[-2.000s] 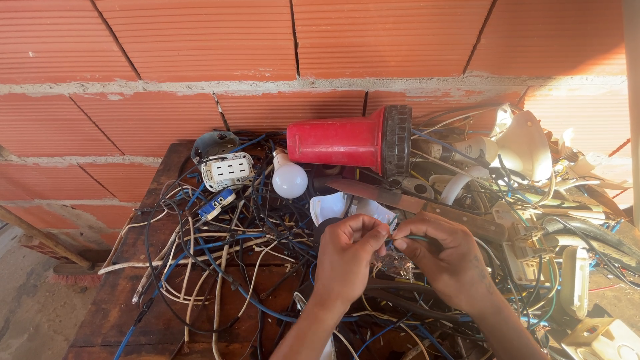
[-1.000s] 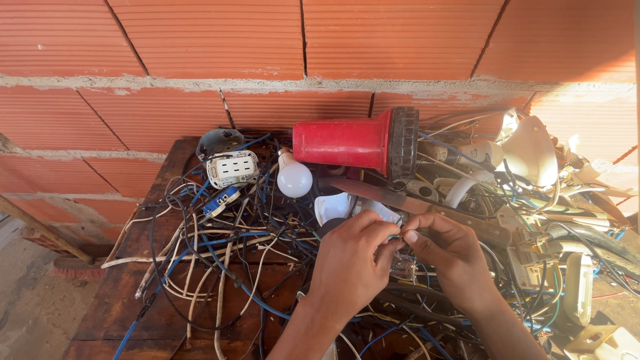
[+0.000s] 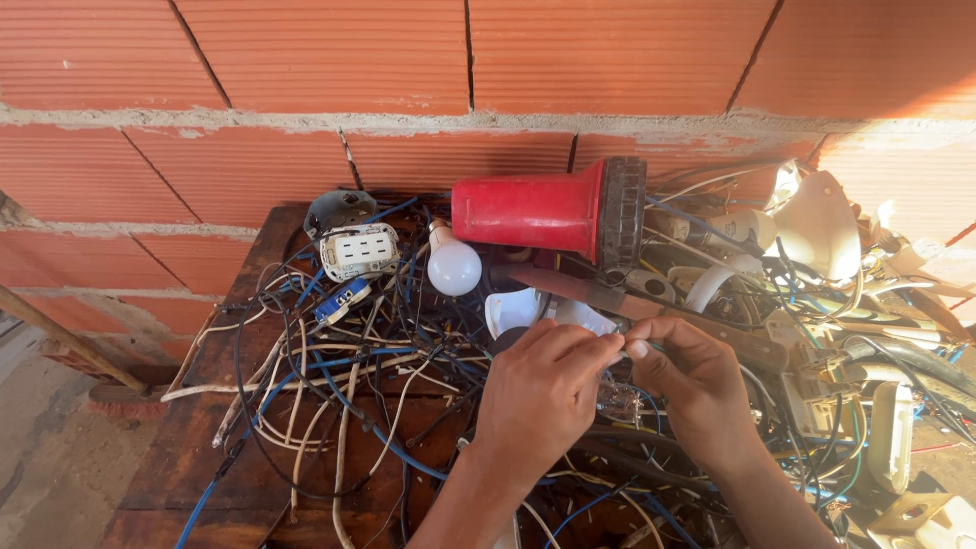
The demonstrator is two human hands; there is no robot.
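My left hand [image 3: 545, 389] and my right hand [image 3: 690, 381] meet near the middle, fingertips almost touching. Each pinches a thin wire [image 3: 627, 349], whose ends are mostly hidden by the fingers. Just beyond them lie white plastic pieces [image 3: 512, 311] and a knife with a wooden handle [image 3: 724, 335]. A red flashlight [image 3: 530, 212] with a black ribbed head rests on its side against the wall, and a white light bulb [image 3: 454, 267] sits to its left. Under my hands is crumpled clear plastic [image 3: 619, 402].
Tangled cables [image 3: 343, 427] cover much of the wooden table [image 3: 183, 457]. A white socket unit [image 3: 358, 252] and a blue connector piece [image 3: 341, 300] lie left. Cream fittings [image 3: 820, 229] and more wire pile up right. A brick wall [image 3: 343, 61] stands behind; a broom [image 3: 126, 396] is at far left.
My hands stay together in about the same place, with the fingers shifting slightly around the wire. The objects on the table have not plainly moved.
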